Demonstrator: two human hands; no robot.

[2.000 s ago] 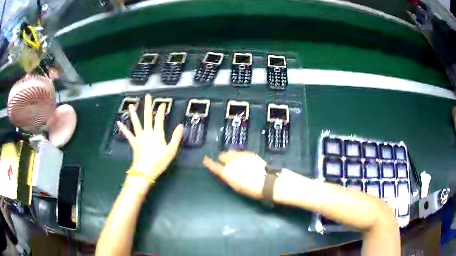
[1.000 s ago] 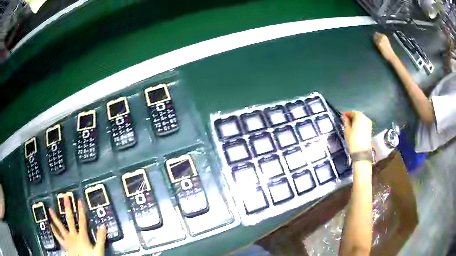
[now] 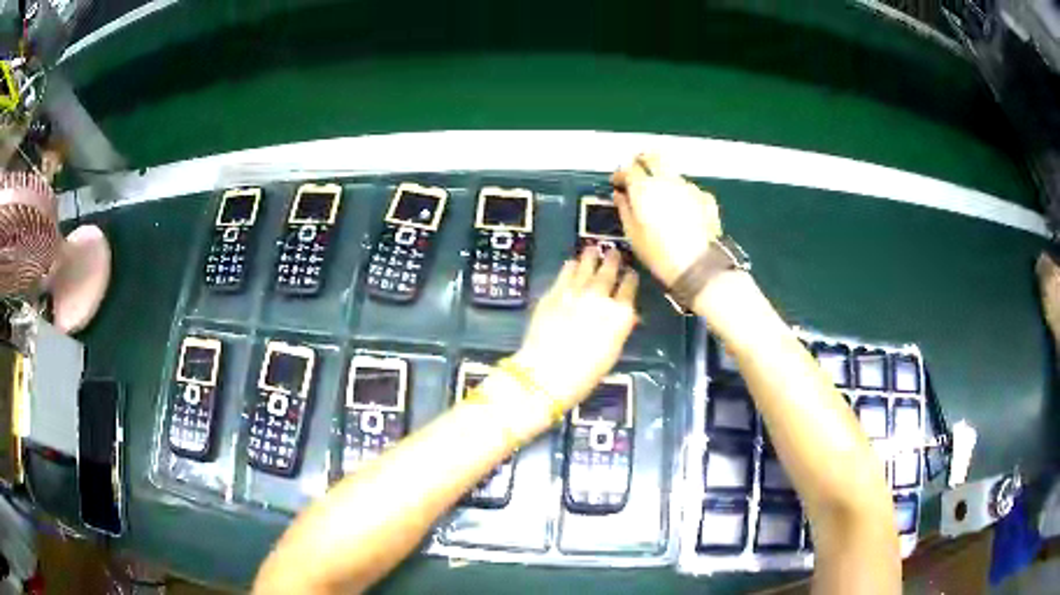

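Note:
Black keypad phones lie face up in two rows in a clear phone tray (image 3: 448,322). My left hand (image 3: 581,320) reaches across the tray, its slightly spread fingertips on the keypad of the far-right back-row phone (image 3: 602,219). My right hand (image 3: 668,221) is at that phone's top right edge, fingers bent together; anything between them is hidden or too small to tell. Phone fronts show dark screen squares with pale gold edges. The lens tray (image 3: 695,511) holds small black-framed squares at right, partly covered by my right forearm.
A dark smartphone (image 3: 100,456) lies at the left bench edge, near a pink fan (image 3: 79,279) and a pale box (image 3: 52,384). A white dispenser (image 3: 979,504) stands at the right edge. The conveyor's white strip (image 3: 465,151) runs behind the tray. Part of another person's arm shows far right.
My right hand has moved from the lens tray's right edge to the far-right back-row phone. My left hand has moved right from the front-left phones to the same phone. The view has turned back left.

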